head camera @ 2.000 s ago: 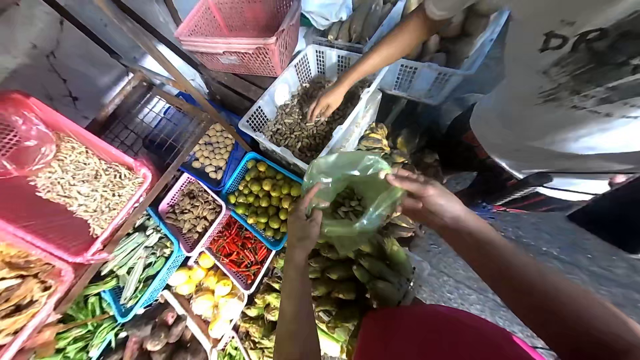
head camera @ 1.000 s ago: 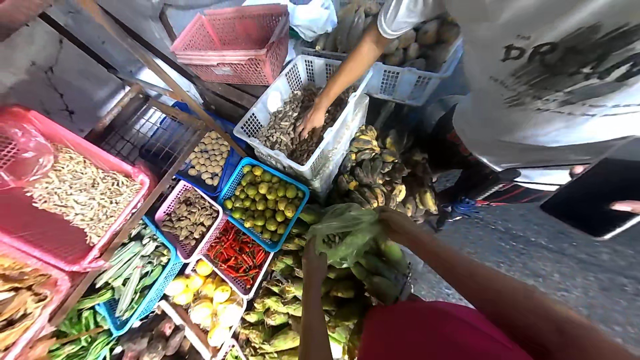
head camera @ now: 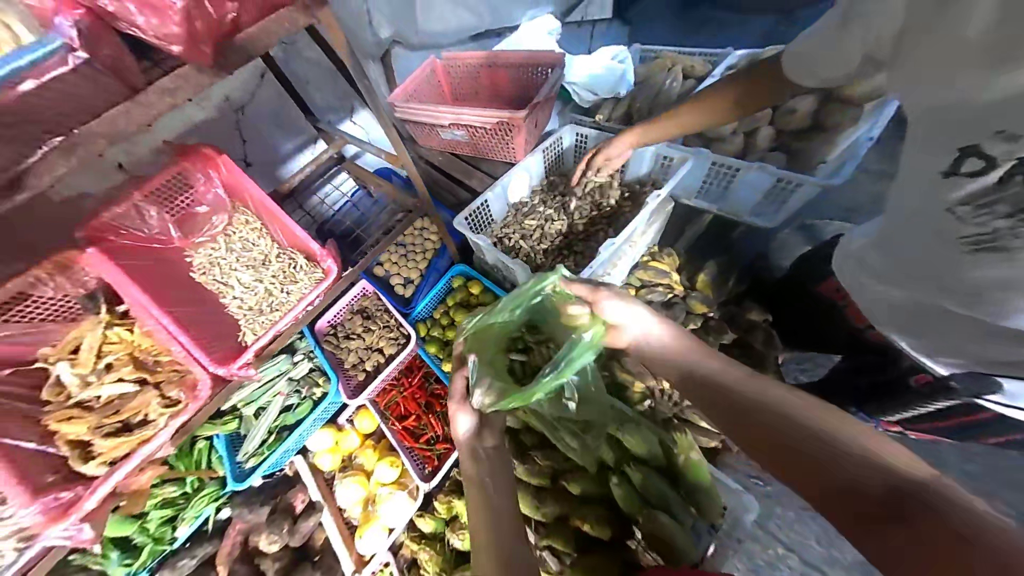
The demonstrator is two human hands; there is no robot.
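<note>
A green translucent plastic bag [head camera: 532, 352] hangs with its mouth spread wide between my two hands, and small brown pieces lie inside it. My left hand [head camera: 472, 404] grips the left side of the rim. Across the opening, my right hand [head camera: 612, 316] pinches the right side. Beyond the bag is a white plastic crate [head camera: 480, 228] of small brown pieces [head camera: 552, 220], possibly peanuts or small roots. Another person's hand [head camera: 604, 160] reaches into that crate, its fingertips among the pieces.
Baskets of red chillies [head camera: 416, 416], green citrus fruits [head camera: 456, 316] and ginger-like roots [head camera: 364, 336] stand left of the bag. Corn ears in husks [head camera: 648, 488] lie below it. A red tray [head camera: 128, 280] of dried fish is on a shelf at left. A person in a grey shirt [head camera: 944, 240] stands at right.
The bag's mouth, bunched low one second ago, is spread between my hands again. The phone seen at the right edge is out of view. The view has shifted left.
</note>
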